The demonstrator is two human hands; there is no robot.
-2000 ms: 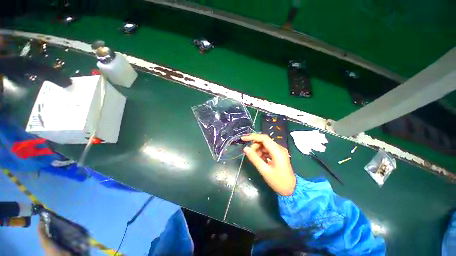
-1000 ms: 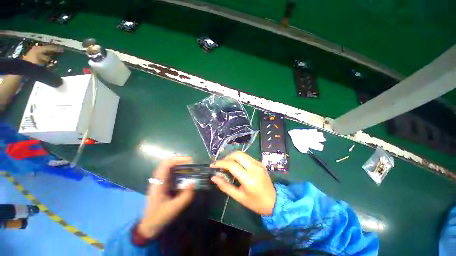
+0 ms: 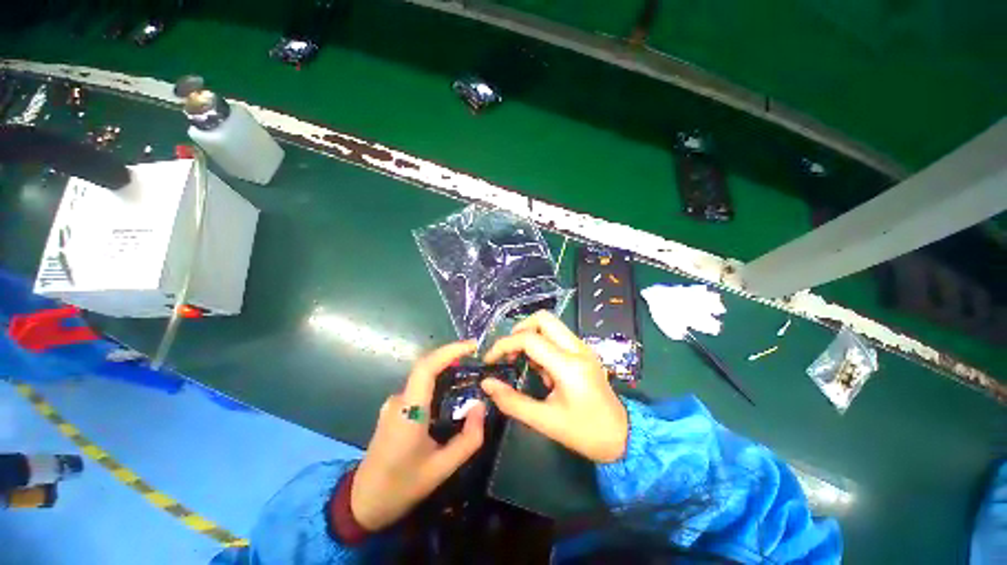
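My left hand [image 3: 411,447] holds a black phone unit [image 3: 462,400] at the bench's near edge, thumb and fingers around its upper end. My right hand [image 3: 565,386] has its thumb and fingertips on the upper end of the same unit. Whether a small part is pinched there is hidden by the fingers. A clear plastic bag [image 3: 486,265] with dark pieces lies just beyond my hands. A second phone unit [image 3: 608,298] with small white and orange tabs lies right of the bag, beside my right hand.
A white patch [image 3: 682,309], dark tweezers [image 3: 720,369], small pale sticks [image 3: 763,354] and a small zip bag [image 3: 844,370] lie to the right. A white box [image 3: 149,240] and bottle [image 3: 237,140] stand left. Phone units [image 3: 702,179] sit on the belt behind the chipped rail. A grey post crosses the right side.
My left hand has brought the phone unit up from the lower left to the bench edge. My right hand has left the parts bag and moved to the unit. Belt units have shifted right.
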